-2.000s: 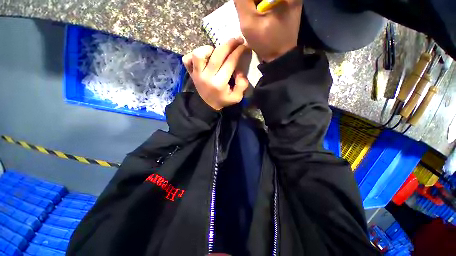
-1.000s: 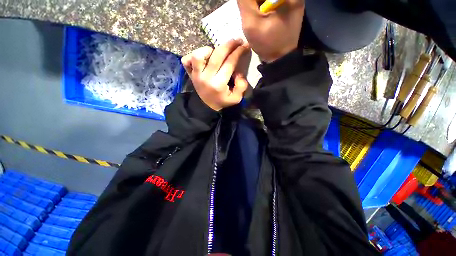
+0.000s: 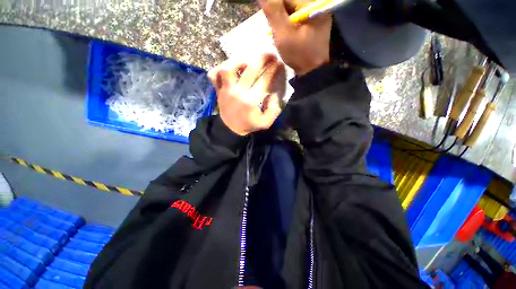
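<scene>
A small white notepad [image 3: 249,35] lies on the speckled bench at the top centre, partly covered by both hands. My left hand [image 3: 246,95] is at its near edge with fingers curled, holding it; the fingertips' exact grip is hidden. My right hand [image 3: 300,40] is over the notepad's right part, cut off by the top edge, and holds a yellow pen [image 3: 317,9]. The pen's tip is not clearly visible.
A blue tub [image 3: 95,84] of white scraps is below the bench edge at left. A dark round base [image 3: 379,42] stands right of my right hand. Wooden-handled tools [image 3: 468,101] with black cords lie farther right. Blue crates [image 3: 34,242] are on the floor.
The view has shifted and blurred slightly. The right hand has moved a little up and left relative to the left hand, and more of the yellow pen now shows, pointing right.
</scene>
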